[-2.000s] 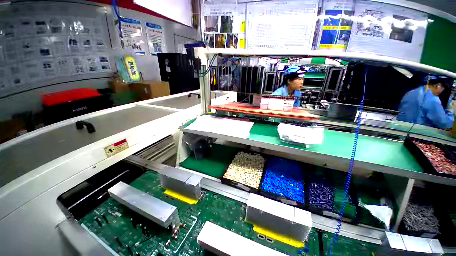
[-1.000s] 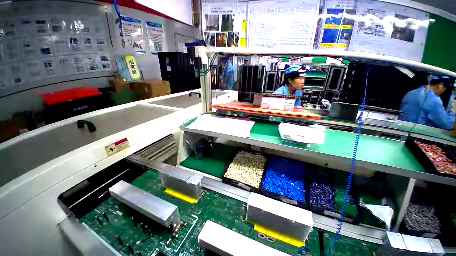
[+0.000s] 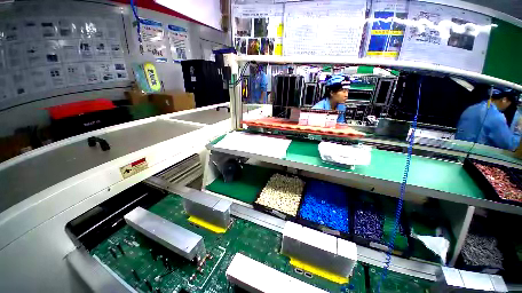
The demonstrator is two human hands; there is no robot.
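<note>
A large green circuit board lies flat at the front. A long silver heatsink lies along its left part, and a second long heatsink is cut off by the bottom edge. A blocky heatsink with a yellow strip at its base stands near the rail. A larger blocky heatsink, also with a yellow strip, stands at the centre. Small dark upright components stand at the board's left end. Neither of my hands is in view.
Black bins behind the rail hold cream parts, blue parts and dark purple-blue parts. A coiled blue cord hangs before the green shelf. A white machine housing stands left. Two people in blue are opposite, one partly cut off.
</note>
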